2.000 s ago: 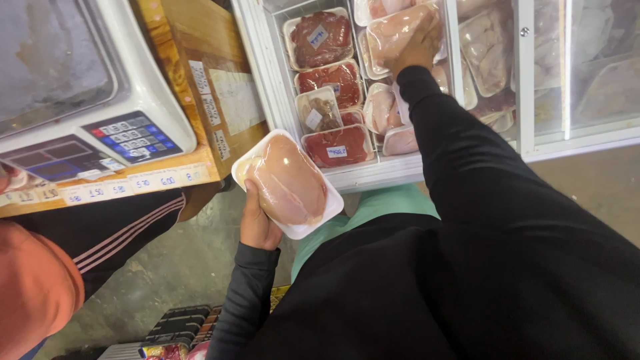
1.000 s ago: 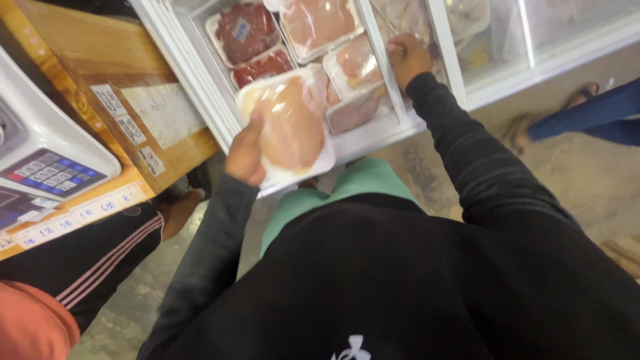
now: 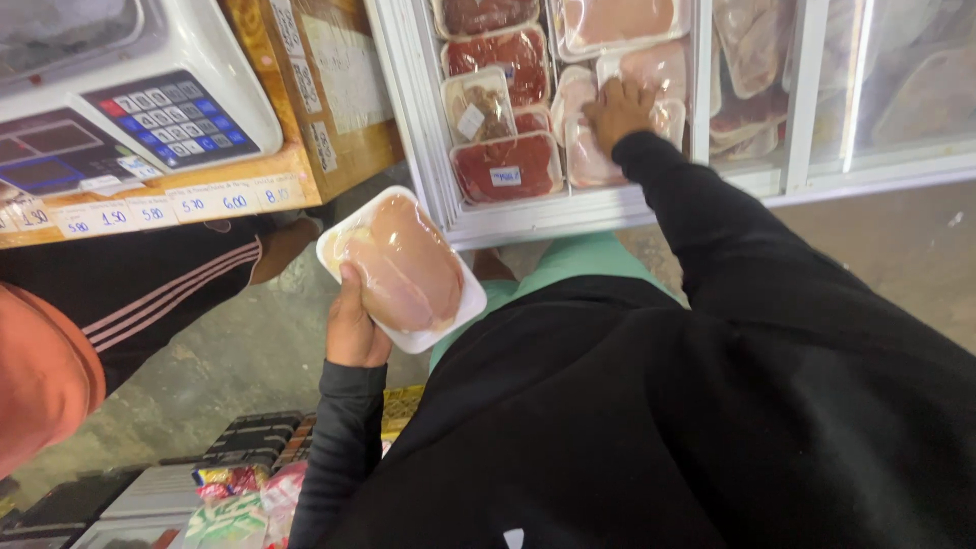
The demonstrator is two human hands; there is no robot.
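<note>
My left hand point(image 3: 357, 324) holds a white foam tray of film-wrapped raw chicken breast point(image 3: 404, 263) by its near left edge, outside the freezer. My right hand point(image 3: 621, 114) reaches into the open display freezer point(image 3: 518, 226) and rests on wrapped trays of pale chicken point(image 3: 595, 156). Whether its fingers grip one cannot be told. Trays of red meat point(image 3: 507, 168) lie left of it, along with a smaller wrapped pack point(image 3: 478, 107) bearing a label. A larger chicken tray point(image 3: 618, 23) lies beyond the hand.
A digital scale point(image 3: 171, 122) stands on a wooden counter point(image 3: 305, 179) at the left. Beside it, a person in an orange top point(image 3: 38, 374) and dark striped trousers is close by. Crates and bagged goods point(image 3: 229, 518) sit low at the bottom left. A sliding glass lid point(image 3: 900, 99) covers the freezer's right part.
The left hand has moved the held chicken tray from over the freezer's edge to outside it. The right hand has shifted from near the lid's frame onto the chicken trays.
</note>
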